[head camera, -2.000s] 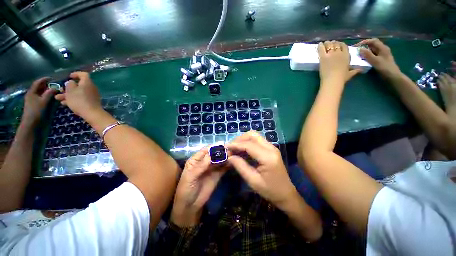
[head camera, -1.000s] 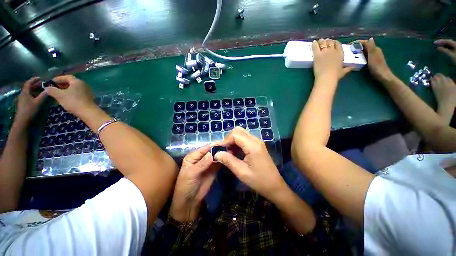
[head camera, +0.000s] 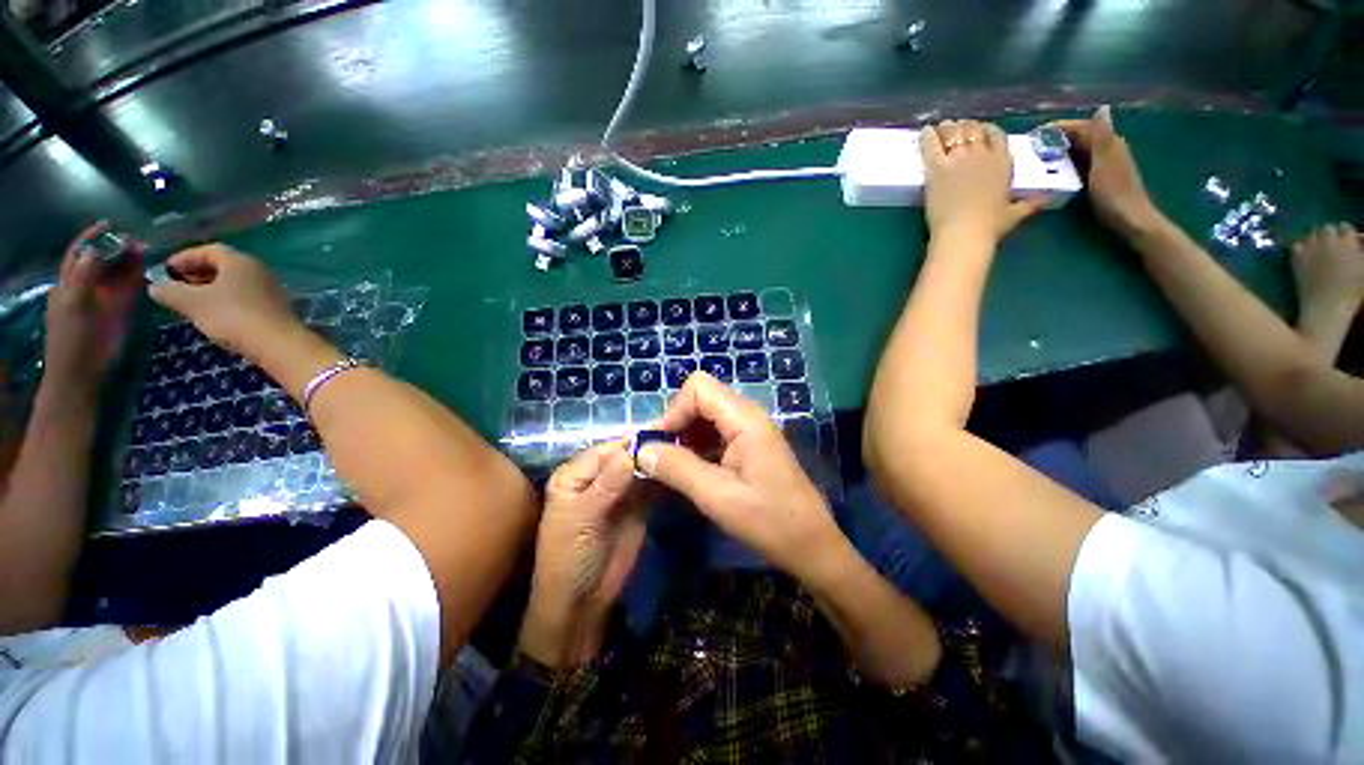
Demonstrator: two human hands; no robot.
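Observation:
A small square assembled unit (head camera: 652, 446) with a dark face and a pale rim is held between both my hands, at the near edge of the clear tray. My left hand (head camera: 587, 516) grips it from the left with the fingertips. My right hand (head camera: 736, 466) pinches it from the right, and its thumb and fingers cover part of the face. The clear tray (head camera: 598, 411) holds rows of black covers (head camera: 643, 345); its near rows show shiny pockets. A loose black cover (head camera: 627, 263) lies behind the tray, beside the piled units (head camera: 584, 212).
A neighbour's hands at right hold a white power strip (head camera: 886, 168), its white cord (head camera: 718, 180) crossing the bench. At left, another person's hands work over a second tray (head camera: 225, 501). Small units lie on the dark line (head camera: 494, 90) behind. More units (head camera: 1242, 221) lie far right.
The unit's black face, turned up two seconds ago, is now tilted and partly covered by my right thumb and fingers. The left neighbour's hands have moved apart. Units on the line have shifted left.

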